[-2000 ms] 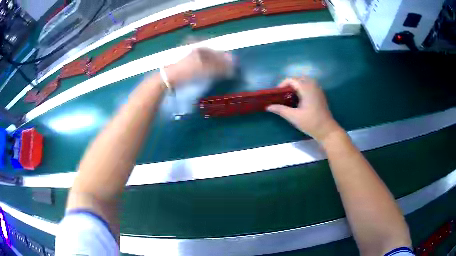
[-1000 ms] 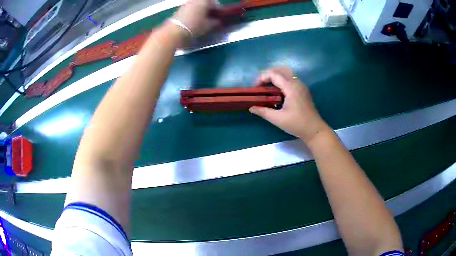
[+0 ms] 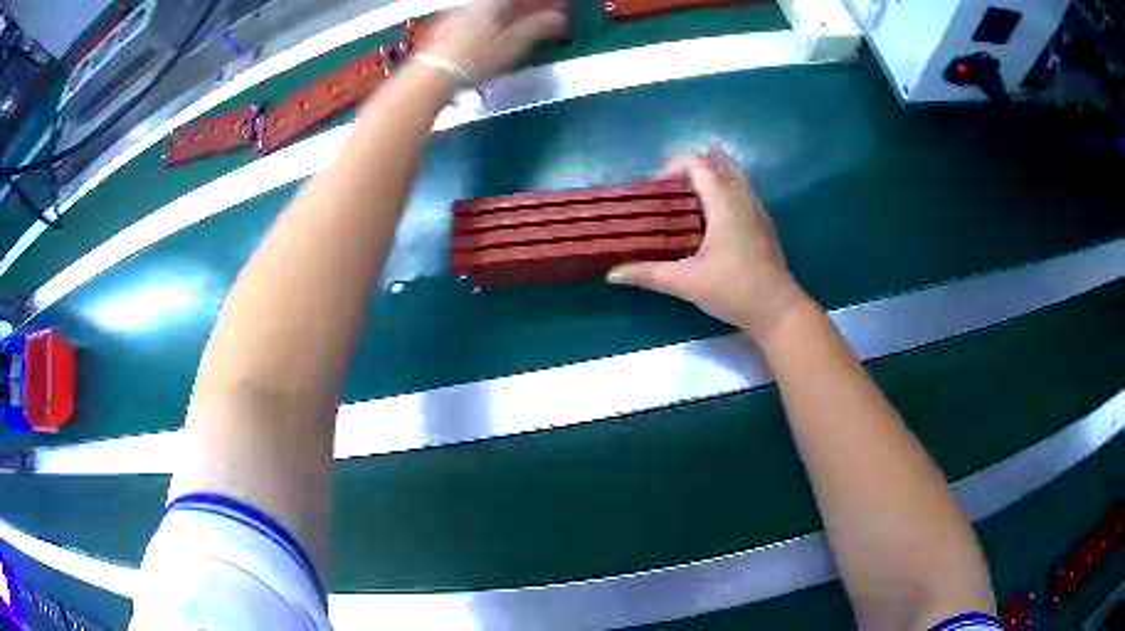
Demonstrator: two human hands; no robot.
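A ribbed block of several stacked red carriers (image 3: pixel 574 234) lies on the green surface, side by side. My right hand (image 3: pixel 722 240) holds the block at its right end, thumb on the near side and fingers on the far side. My left hand (image 3: pixel 500 37) is stretched out to the far lane at the top and is blurred. Red carriers show at both sides of it, and I cannot tell whether it grips one. A line of red carriers (image 3: pixel 323 101) lies on that lane.
A red bin (image 3: pixel 49 380) and a blue bin (image 3: pixel 15 382) are at the far left. A white box (image 3: pixel 968 49) with a black cable is at the upper right. Pale metal strips (image 3: pixel 518 392) divide the lanes. More red carriers (image 3: pixel 1088 557) lie at the lower right.
The block under my right hand has grown from two visible bars to several. My left hand went from beside the block to the far lane, and the carrier line there has changed and shortened.
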